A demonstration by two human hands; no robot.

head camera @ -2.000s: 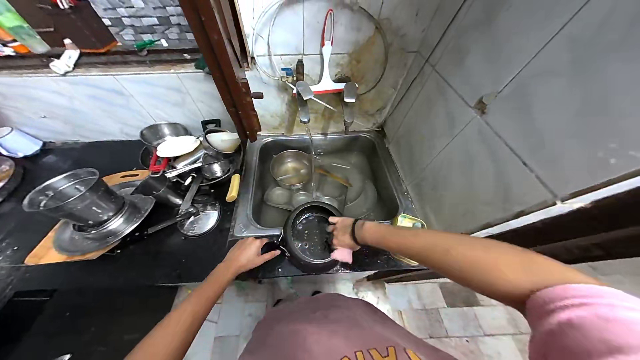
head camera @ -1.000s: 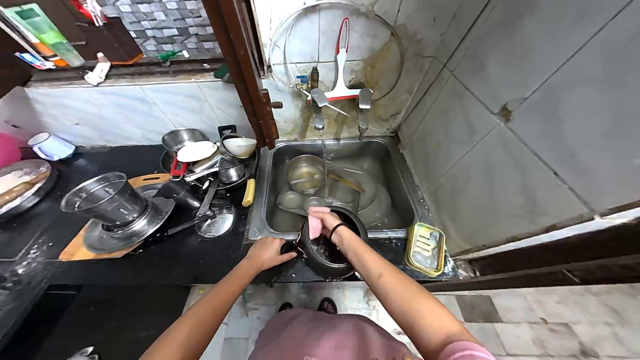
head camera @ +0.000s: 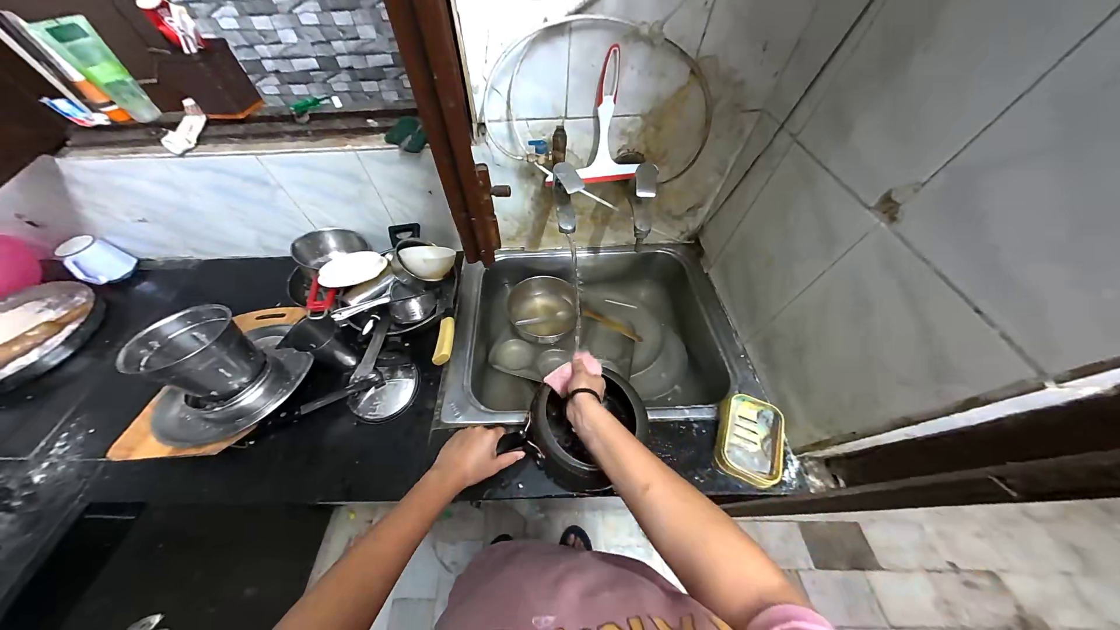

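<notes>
A dark cooking pot point(head camera: 635, 404) with a black handle point(head camera: 511, 441) rests at the front rim of the steel sink. My left hand point(head camera: 477, 455) grips that handle. A pink cloth point(head camera: 560, 378) is held in my right hand point(head camera: 584, 381), over the pot's far edge and close to the stream of water from the left tap point(head camera: 565, 206). The sink point(head camera: 713, 350) holds cloudy water with a round metal bowl point(head camera: 542, 308), a wooden-handled utensil point(head camera: 612, 325) and several dishes under the surface. My right fingertips are partly hidden by the cloth.
Left of the sink, pans and bowls are heaped beside a yellow-handled tool point(head camera: 444, 341). A clear container point(head camera: 188, 350) stands on metal plates over a wooden board point(head camera: 140, 436). A yellow-rimmed soap dish point(head camera: 751, 440) sits right of the pot. A squeegee point(head camera: 605, 140) is behind the taps.
My right hand with the pink cloth has moved from the pot's near right side to its far edge, by the water stream. My left hand stays at the handle. The view has shifted.
</notes>
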